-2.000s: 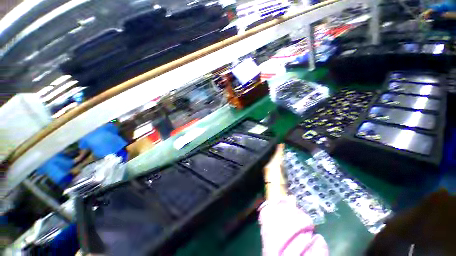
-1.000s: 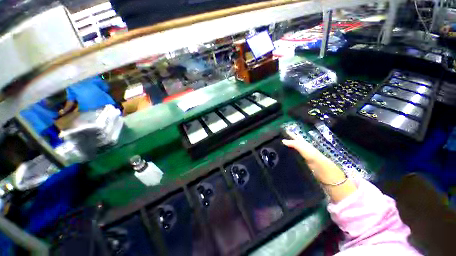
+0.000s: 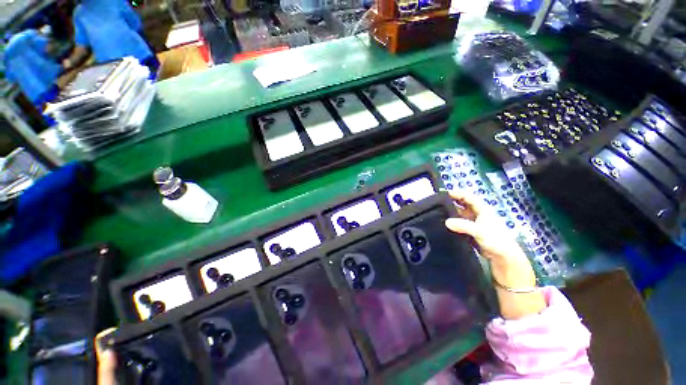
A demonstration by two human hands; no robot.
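Note:
A long black foam tray (image 3: 252,284) holds dark phone back covers (image 3: 305,319), each with three round black camera circles. My right hand (image 3: 485,233) grips its right end near the upper corner. My left hand (image 3: 107,359) is at its left end, mostly cut off by the bottom edge, with fingers at the tray's corner. The tray overlaps another black tray (image 3: 120,289) behind it, whose covers (image 3: 292,242) look white with black camera circles. Whether the upper tray rests on the lower one cannot be told.
A tray of pale covers (image 3: 361,143) stands further back. A white dispenser bottle (image 3: 188,201) is at left. Lens sheets (image 3: 526,218), a parts tray (image 3: 553,124), a bagged heap (image 3: 508,64) and another cover tray (image 3: 647,162) are right. A brown carton (image 3: 620,323) is lower right.
The view has levelled and moved closer to the bench. The dark-cover tray now shows a white-cover tray behind it. My left hand has come into view at the tray's left end.

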